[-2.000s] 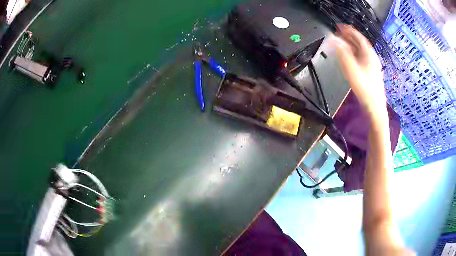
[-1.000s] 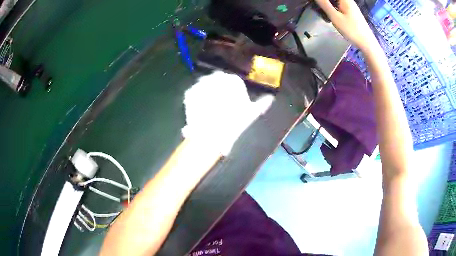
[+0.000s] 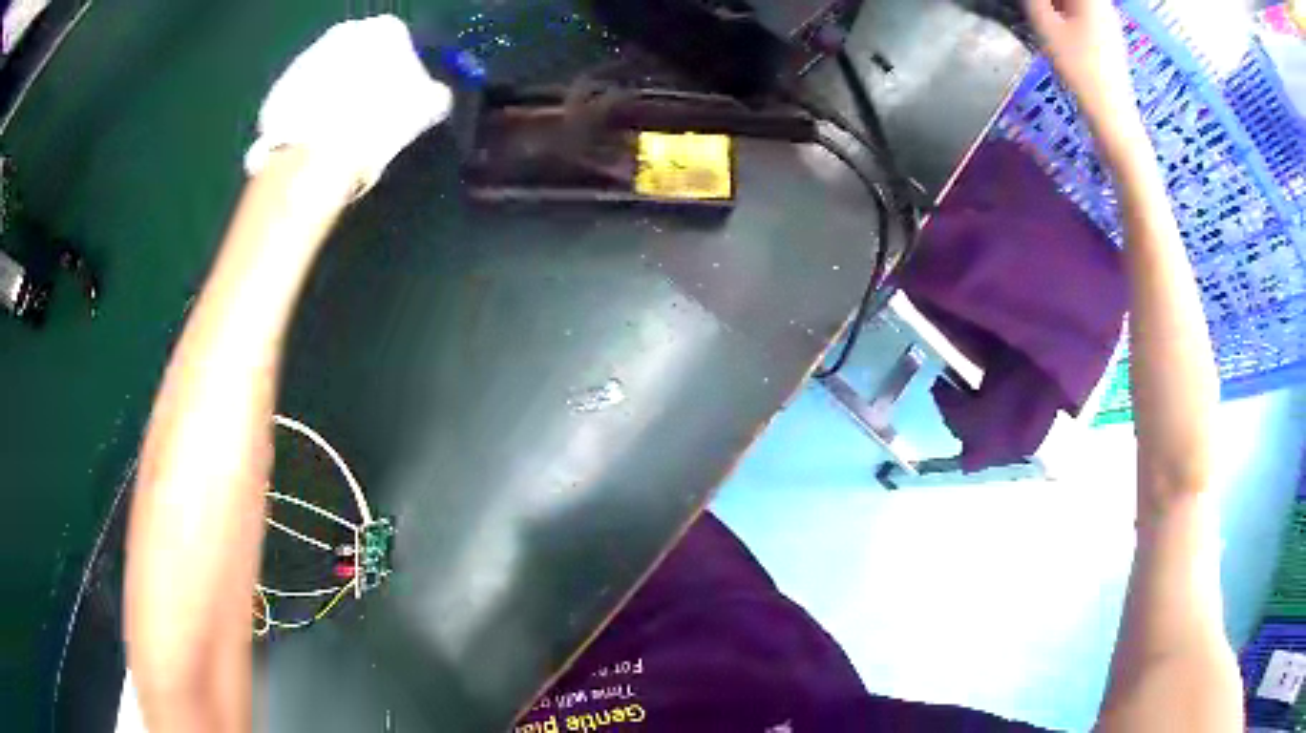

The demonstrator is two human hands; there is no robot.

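My left hand [image 3: 351, 103], in a white glove, is at the upper left beside the blue-handled cutters [image 3: 461, 65]; whether it touches or holds them cannot be told. My bare right hand [image 3: 1067, 20] is at the top right, cut off by the edge; its grip is unclear. A dark iron stand [image 3: 552, 183] holds a yellow sponge [image 3: 685, 165]. A small green circuit board [image 3: 375, 556] lies at the lower left with white, red and yellow lead wires [image 3: 327, 447]. My left forearm hides most of the white housed unit [image 3: 129, 710].
The black soldering station [image 3: 688, 40] is cut off at the top. Black cables [image 3: 885, 215] curve over the bench edge. A blue perforated crate [image 3: 1239, 244] stands at the right. Another unit [image 3: 15, 284] lies at the far left. Purple cloth and a metal frame show beside the bench.
My gloved left hand came into view, then moved up and left from the stand to the cutters. My right hand has moved up towards the top edge. The view has shifted.
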